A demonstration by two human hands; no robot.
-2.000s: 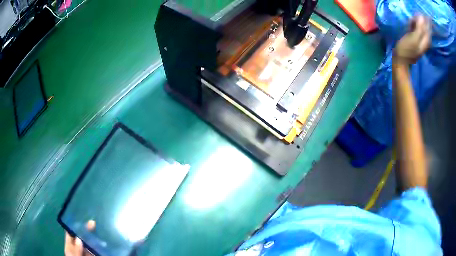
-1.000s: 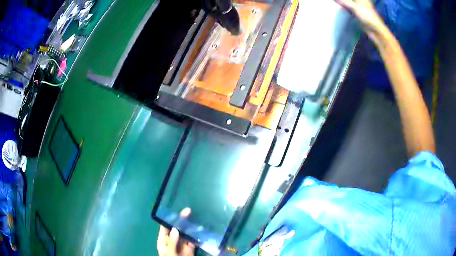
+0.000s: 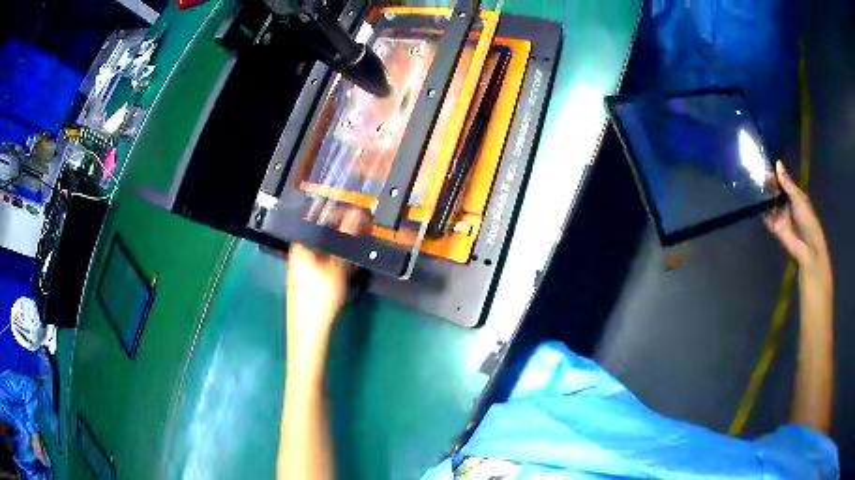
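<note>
My right hand holds a black-bordered touch panel by its right edge, off the bench; a small tab shows below its lower corner. My left hand reaches into the near side of the press fixture. Its fingertips are under the clear pressure plate and blurred, so its grip is unclear. A dark-edged piece, perhaps a panel, lies in the orange nest under the raised-looking plate. The dark plunger tip is over the plate.
A waiting panel lies on the green bench at the left, with part of another below it. Cables and parts stand at the upper left. The bench edge runs between the fixture and the grey floor.
My left hand has moved from holding a panel at the fixture's near side to reaching under the plate. My right hand has carried its panel from beside the fixture out to the right, past the bench edge.
</note>
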